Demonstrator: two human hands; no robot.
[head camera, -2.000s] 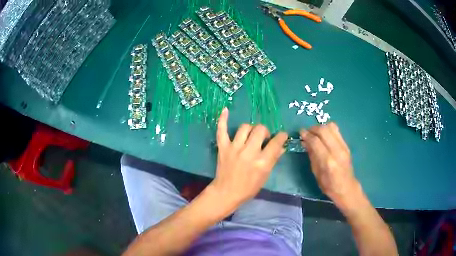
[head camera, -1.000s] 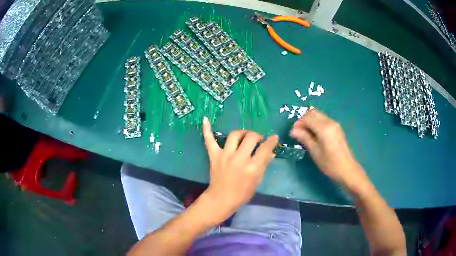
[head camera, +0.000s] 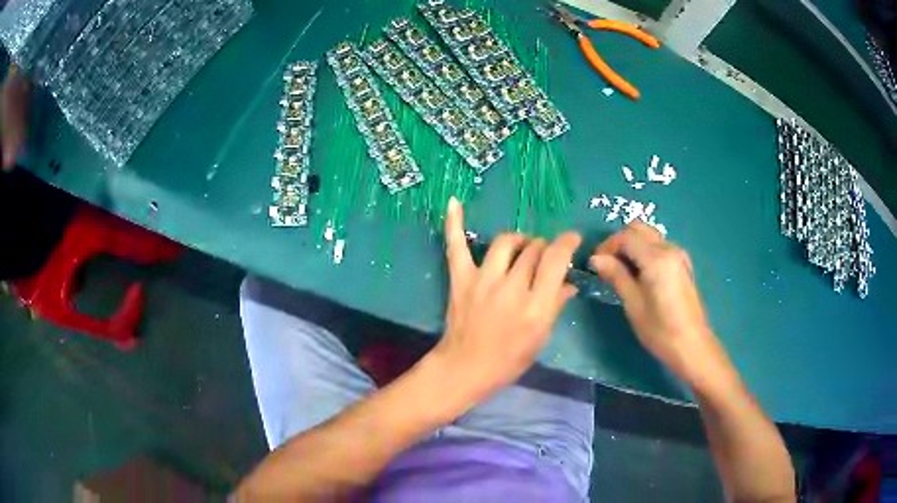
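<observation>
A circuit board strip (head camera: 596, 286) lies near the bench's front edge, mostly hidden under my hands. My left hand (head camera: 507, 300) rests over it, holding it with thumb and fingers, the index finger stretched out to the left. My right hand (head camera: 654, 290) is at the strip's right part, fingertips pinched together; whether a small part is between them cannot be seen. Small white parts (head camera: 629, 209) lie in a loose pile just beyond my right hand. Several waiting board strips (head camera: 448, 83) lie flat ahead over green strands (head camera: 536, 182).
Diagonal cutters (head camera: 608, 59) with orange handles lie at the far edge. Stacked board strips (head camera: 821, 206) are at right, a large board stack (head camera: 148, 64) at far left. Two white bits (head camera: 337, 250) lie left of my left hand. Another person's hand (head camera: 14, 116) shows at the left rim. A red stool (head camera: 74, 285) stands below left.
My right hand has come back from the white pile to the strip, close to my left fingers. The whole view has shifted. Another person's hand has appeared at the left rim.
</observation>
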